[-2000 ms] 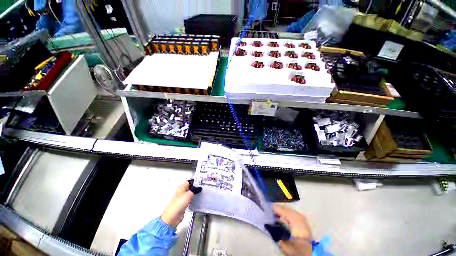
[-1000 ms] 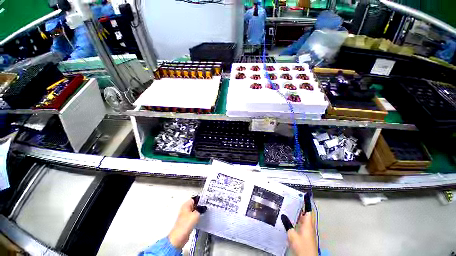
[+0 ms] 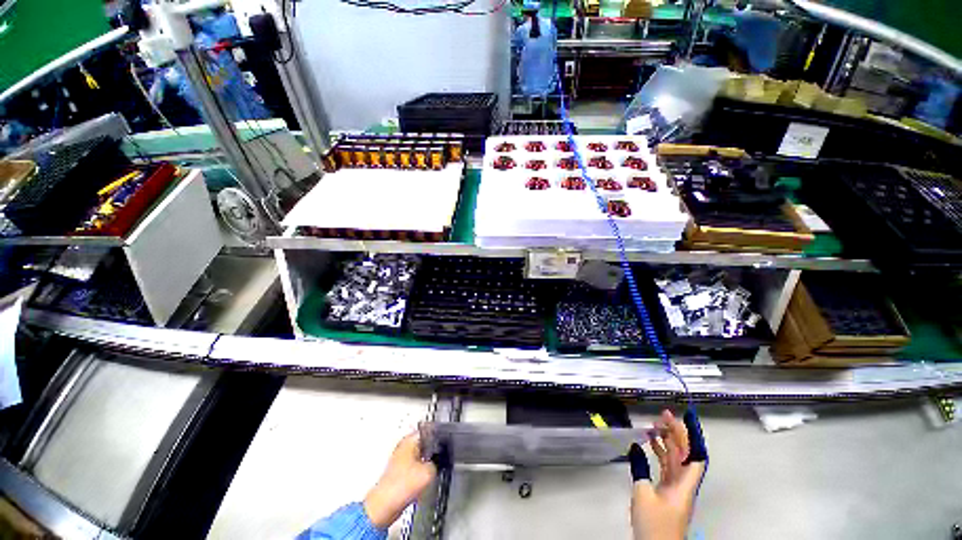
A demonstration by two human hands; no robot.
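Observation:
The instruction sheet [image 3: 538,444] is held level and seen nearly edge-on, as a thin grey blurred band, so its face is hidden. My left hand [image 3: 406,475] grips its left end, with black finger cots on the fingertips. My right hand [image 3: 667,475] is at its right end with fingers spread upward; black cots cover two fingertips, and the sheet's end lies between thumb and fingers. A blue coiled cord [image 3: 635,285] hangs down to my right hand.
A dark piece [image 3: 570,409] with a yellow stick lies behind the sheet on the conveyor. The metal rail [image 3: 316,357] crosses ahead. The shelf holds a white foam tray [image 3: 575,224] of copper rings, a white divider sheet [image 3: 369,200], and bins of silver pieces [image 3: 709,306].
The sheet has gone from facing me with its pictures showing to nearly edge-on. Both hands stay at its ends. The dark piece with the yellow stick shows again behind it.

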